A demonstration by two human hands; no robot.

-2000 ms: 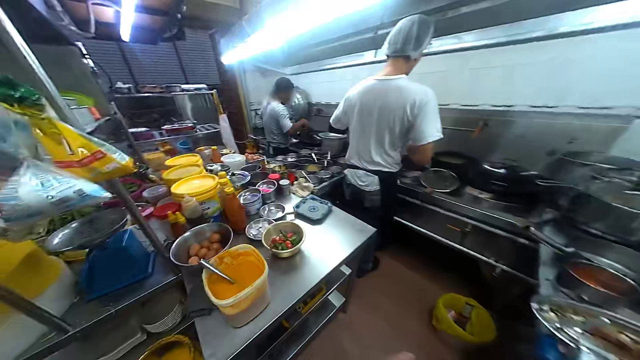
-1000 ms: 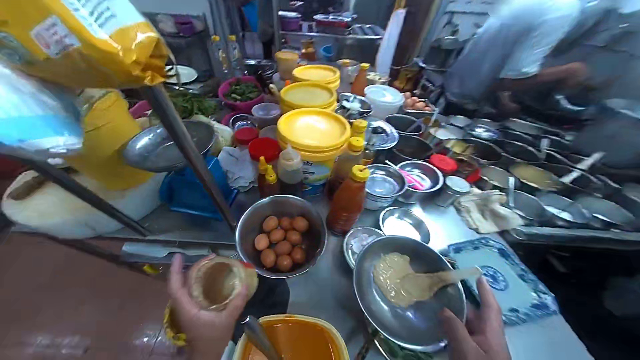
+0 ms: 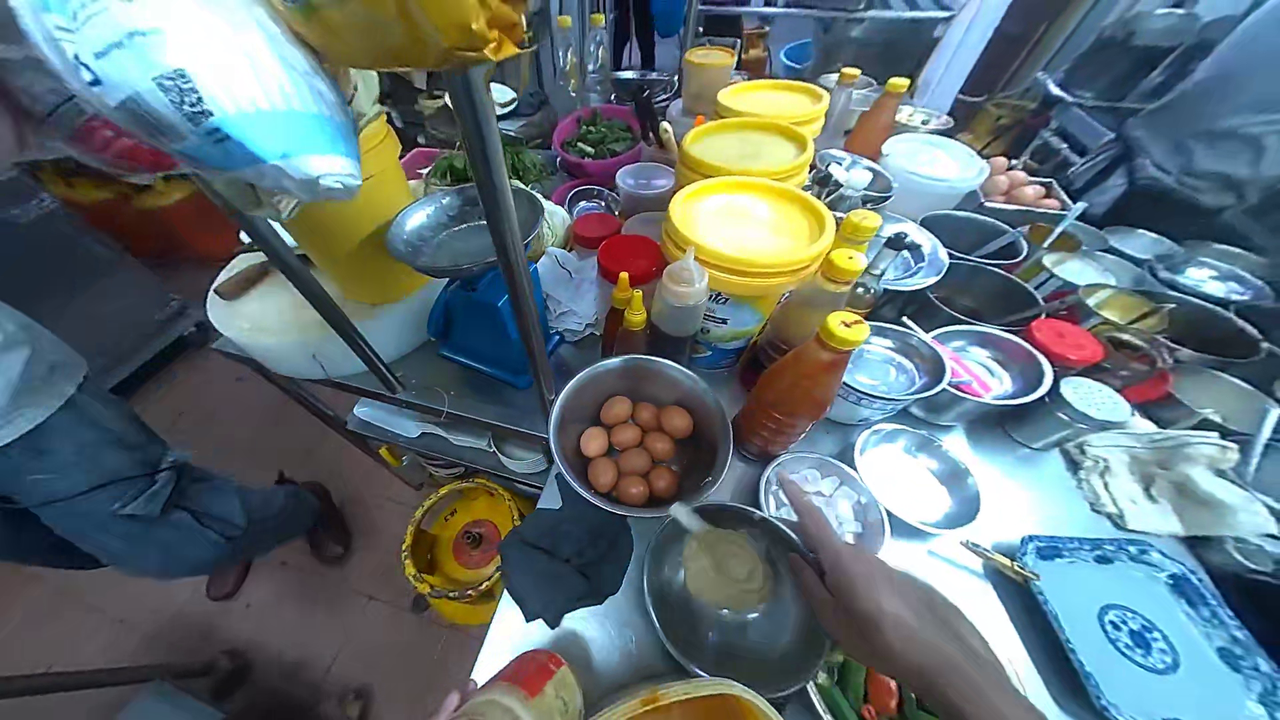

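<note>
My right hand (image 3: 865,595) grips the right rim of a steel bowl (image 3: 690,635) that holds a tan paste (image 3: 728,568) and a light-handled utensil. At the bottom edge, my left hand (image 3: 455,702) shows only its fingers, against a jar (image 3: 530,690) with a red and cream label. Brown eggs (image 3: 634,461) fill part of a steel bowl (image 3: 567,400) just behind. A small dish of white chunks (image 3: 835,505) lies beyond my right fingers. Partly cut off below is a tub (image 3: 690,692) of orange sauce, with green and red vegetables (image 3: 865,690) to its right.
Sauce bottles (image 3: 790,390) and yellow-lidded tubs (image 3: 750,220) stand behind the egg bowl. A blue-patterned tray (image 3: 1140,635) and a folded cloth (image 3: 1165,480) lie at the right. A metal post (image 3: 500,220) rises beside a blue scale (image 3: 490,325). A person's legs (image 3: 150,490) are at the left.
The bowl of paste has moved left, close to the egg bowl, with my right hand on it. My left hand has dropped to the bottom edge. A person has come into view at the left.
</note>
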